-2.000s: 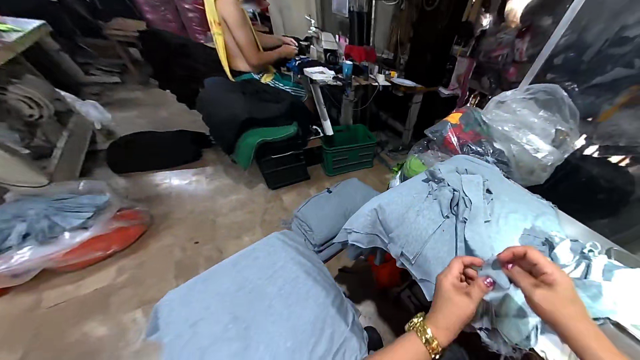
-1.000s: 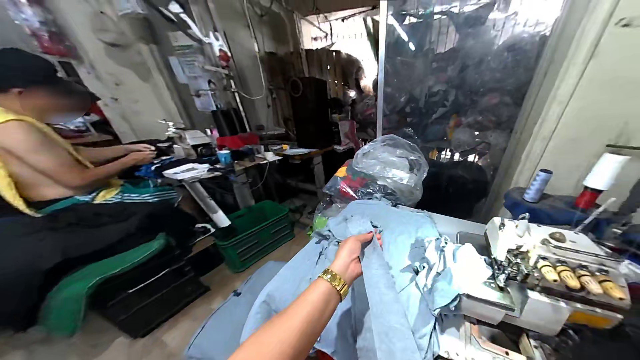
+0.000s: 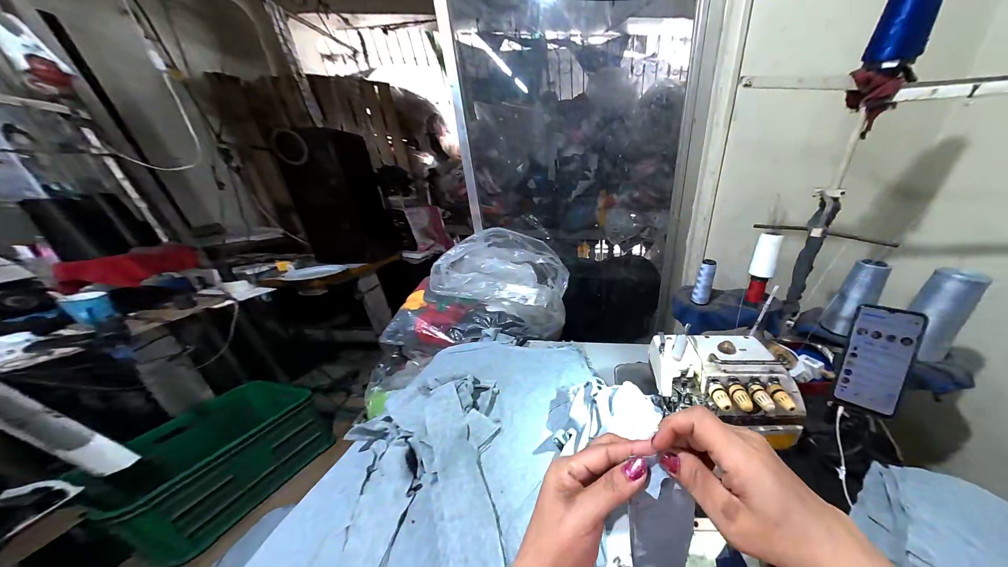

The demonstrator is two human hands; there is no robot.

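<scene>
My left hand (image 3: 591, 496) and my right hand (image 3: 732, 480) meet at the lower centre right, pinching a small light blue fabric piece (image 3: 655, 477) between thumbs and fingertips. Behind and left of them, light blue cut fabric (image 3: 504, 402) is heaped over the table, with narrow pieces on top. A bunched white and blue striped cloth (image 3: 606, 413) lies just beyond my fingers. An overlock sewing machine (image 3: 728, 362) with several thread tension dials stands past my right hand.
Thread cones (image 3: 854, 295) and a lit phone (image 3: 878, 360) are at the right. More blue fabric (image 3: 929, 512) lies lower right. A clear plastic bag (image 3: 496, 283) of cloth sits behind the heap. A green crate (image 3: 205, 465) is on the floor at left, below a cluttered table (image 3: 173, 311).
The view has swung right, bringing the sewing machine in. One second ago only one hand showed, holding blue fabric over the heap; now both hands are together on a small piece.
</scene>
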